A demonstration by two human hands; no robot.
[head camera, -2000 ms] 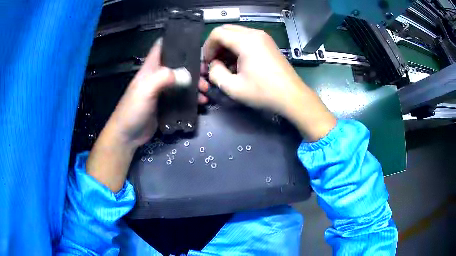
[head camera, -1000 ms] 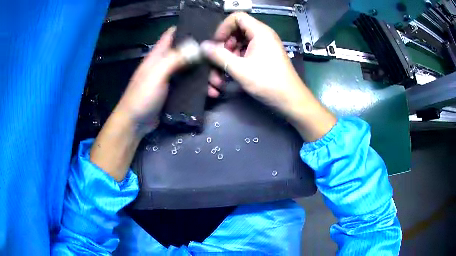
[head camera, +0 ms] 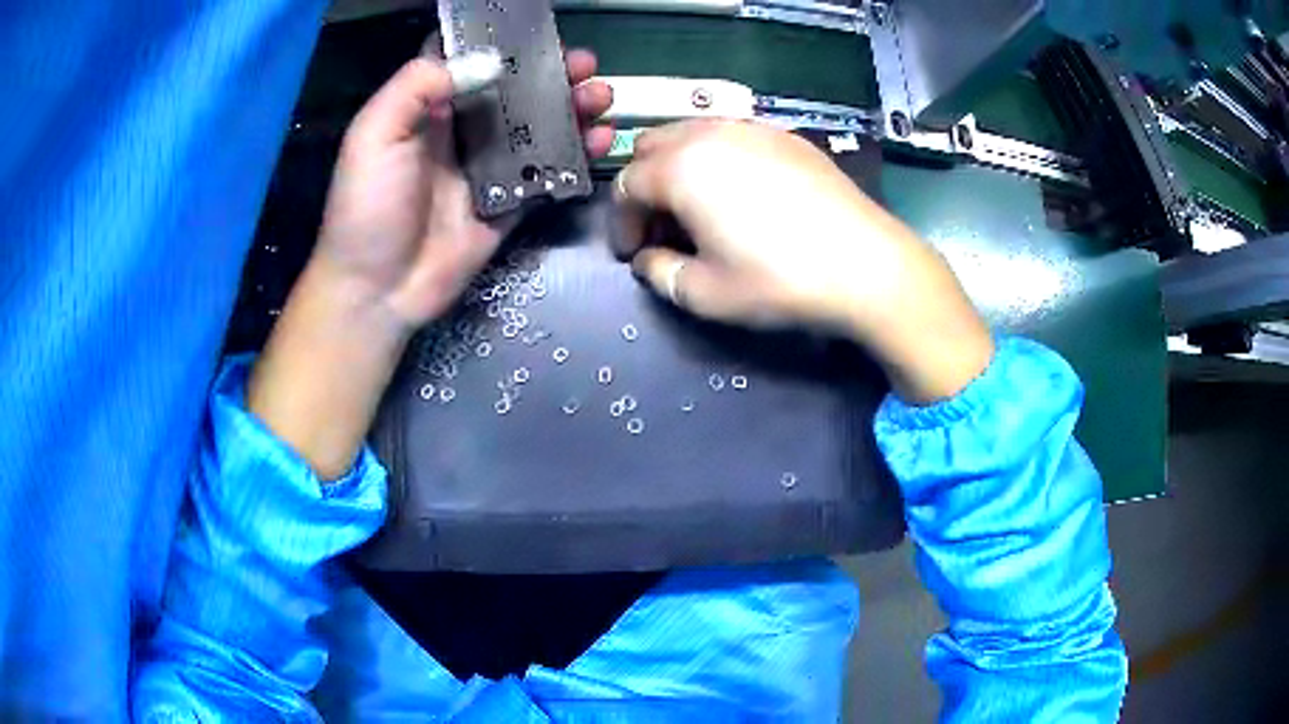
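Observation:
A carrier plate (head camera: 523, 127) with a silver-grey face, small holes and bright fittings at its near end is held up at the top left. My left hand (head camera: 410, 198) grips it, thumb with a whitish finger cot (head camera: 477, 71) on its face and fingertips around its right edge. The plate's far end is cut off by the frame. My right hand (head camera: 763, 226) is over the far right part of the black parts tray (head camera: 636, 488), fingers curled; whether it holds anything is hidden. Small silvery rings (head camera: 605, 375) lie scattered on the tray, densest at its left.
A light rail block (head camera: 693, 98) and guide rails (head camera: 990, 146) run behind the tray. A grey-blue gantry beam (head camera: 961, 50) and dark slanted plates (head camera: 1110, 156) are at the upper right. Green bench top (head camera: 1074, 311) shows at right. Blue fabric (head camera: 127, 283) fills the left edge.
The carrier plate has moved up and now shows its silver-grey face instead of the dark one. My right hand has moved away from it, towards the tray. More rings are uncovered at the left.

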